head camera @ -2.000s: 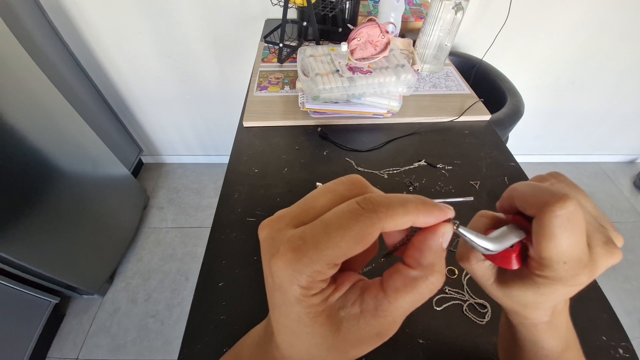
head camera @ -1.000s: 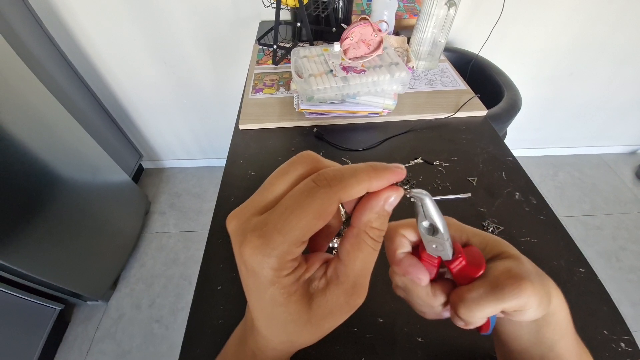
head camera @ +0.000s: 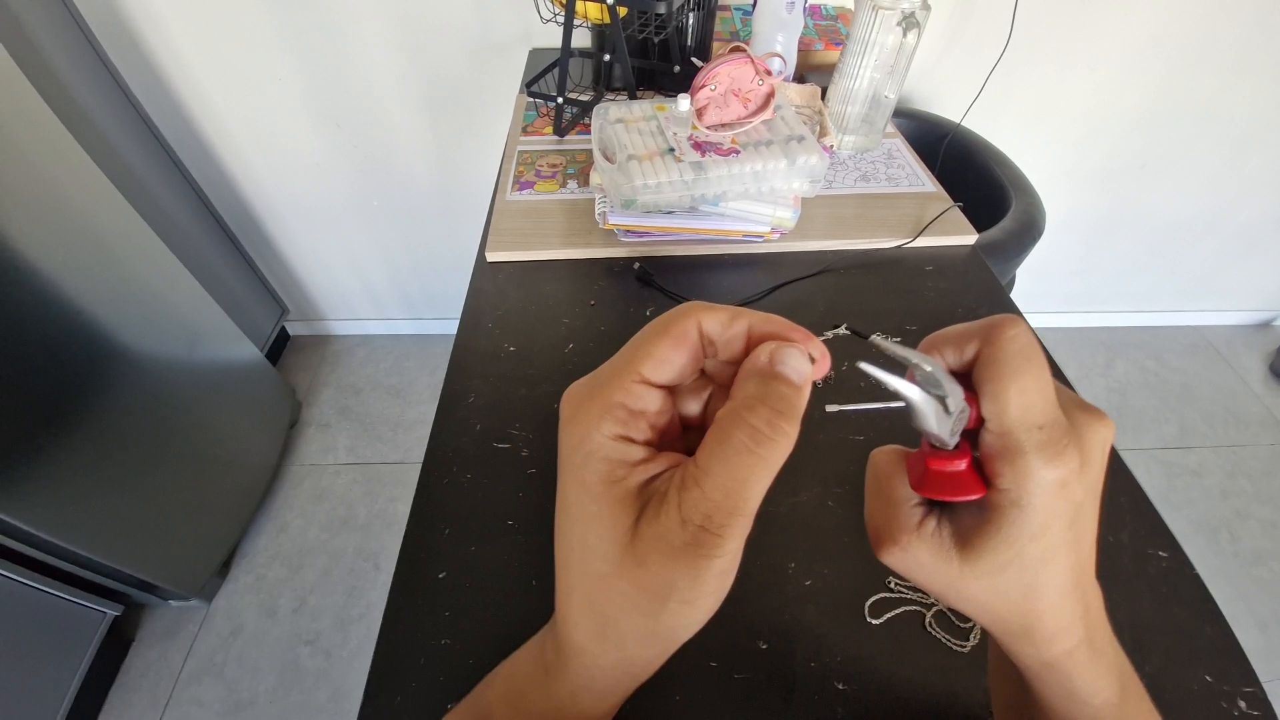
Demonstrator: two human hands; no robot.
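Observation:
My left hand (head camera: 680,470) pinches something tiny between thumb and index fingertip; the fingers mostly hide it, and its kind is unclear. To its right, my right hand (head camera: 1010,470) grips needle-nose pliers (head camera: 940,410) by their red handles. The plier jaws are spread apart and point toward the left fingertips without touching them. A thin metal rod (head camera: 865,406) shows on the black table between the hands, partly behind the pliers. Beneath my right hand lies a silver rope chain (head camera: 925,612). Another small chain (head camera: 840,330) lies beyond the fingertips, partly covered.
At the table's far end, a wooden board (head camera: 550,235) carries a plastic case of markers (head camera: 650,160), notebooks (head camera: 690,220), a pink pouch (head camera: 735,90) and a glass pitcher (head camera: 875,75). A black cable (head camera: 790,285) crosses the black table (head camera: 520,400). Behind stands a black chair (head camera: 1010,200).
The pliers touched or nearly touched the left fingertips a second ago; now their jaws are spread and apart from them. My right hand has moved up and to the right.

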